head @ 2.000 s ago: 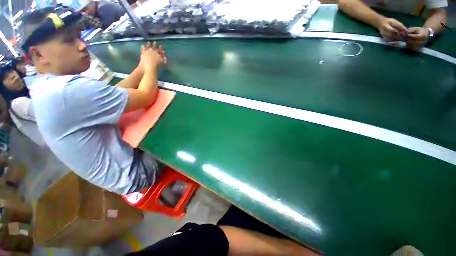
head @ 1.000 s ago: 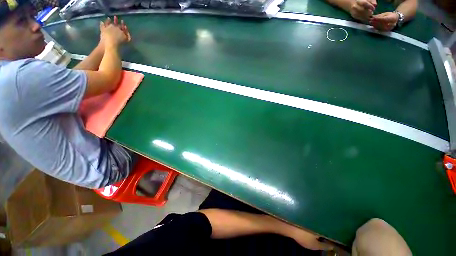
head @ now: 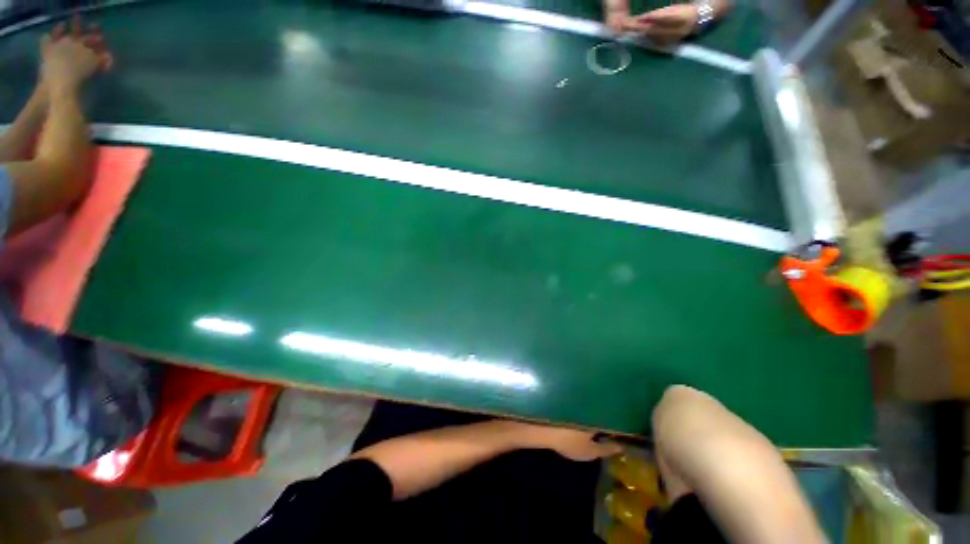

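Observation:
The green bench top lies nearest in front of me. My left forearm comes out of a black sleeve and runs along below the bench's near edge. My left hand is small and partly hidden at that edge, beside a thin dark object; its fingers and any grip are unclear. A bare, bent limb, apparently my right elbow, rests on the bench at the lower right; my right hand is not visible. An orange tape gun with a yellow roll is at the bench's right corner.
A darker green belt lies beyond the white strip, with a pale ring on it. A neighbour's arms rest over a salmon pad at left, above a red stool. Another person's hands are at the far edge.
The view has swung to the right. The tape gun, the belt's right end and yellow items below the bench have come into view. The neighbour has shifted toward the left rim.

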